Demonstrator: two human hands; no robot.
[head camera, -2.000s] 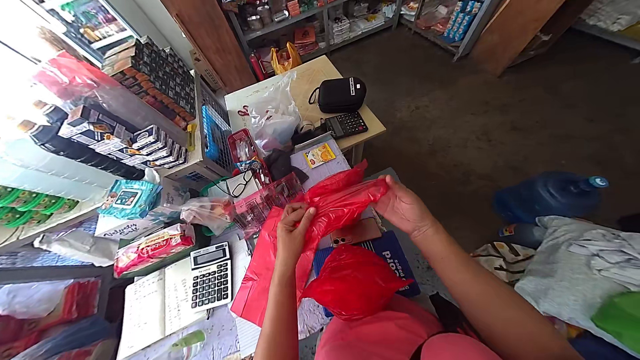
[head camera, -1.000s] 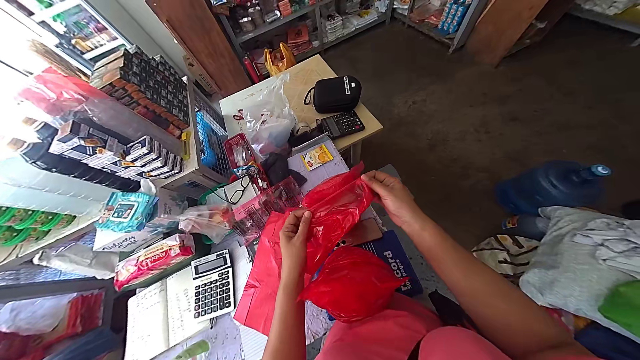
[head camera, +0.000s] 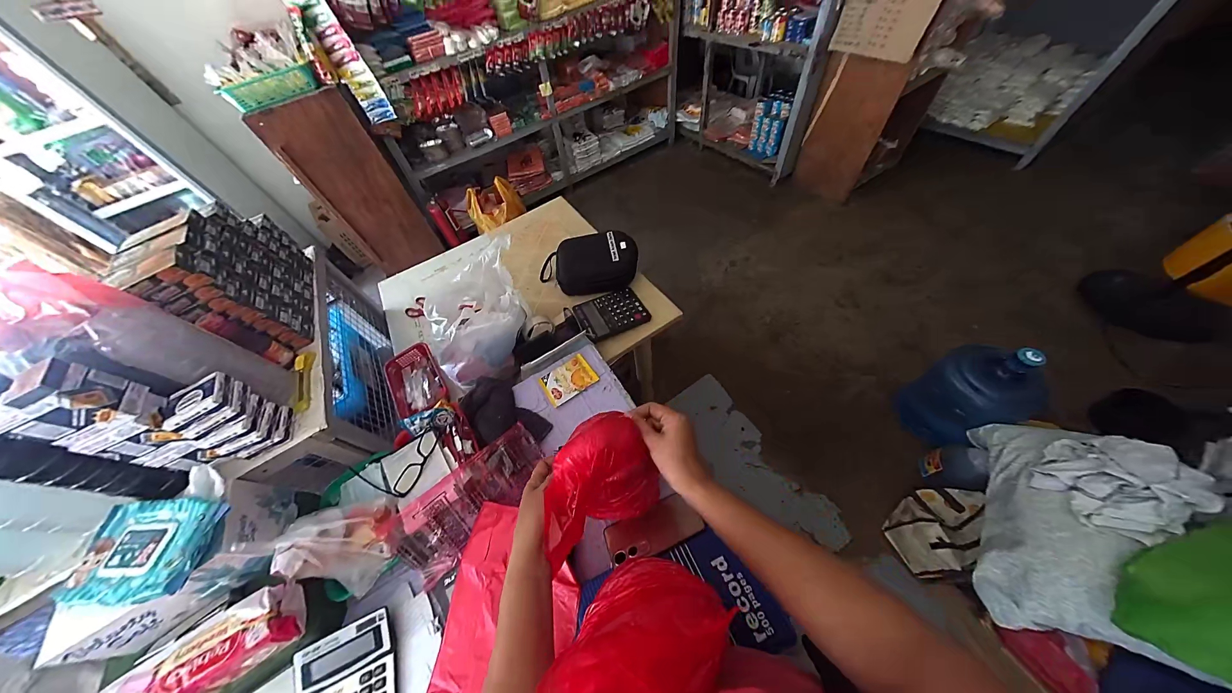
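A puffed-out red plastic bag (head camera: 611, 462) hangs between my two hands. My right hand (head camera: 674, 450) pinches its upper right edge, while my left hand (head camera: 535, 496) grips its left side. Below, close to my body, rests a second rounded red plastic bag (head camera: 645, 630). Flat red plastic (head camera: 481, 602) lies under and beside my left forearm. Between the bags, a reddish phone (head camera: 654, 529) lies partly on a blue record book (head camera: 731, 587).
A desk calculator (head camera: 346, 654), eyeglasses (head camera: 409, 472) and a red basket (head camera: 417, 380) lie to the left. Farther off, a wooden table (head camera: 659, 306) bears a black case (head camera: 597, 263) and a black calculator (head camera: 613, 313). A blue water jug (head camera: 972, 390) stands at right.
The red plastic between my hands was stretched and crumpled; it is now puffed into a round shape. The view has tilted up, showing more shelves.
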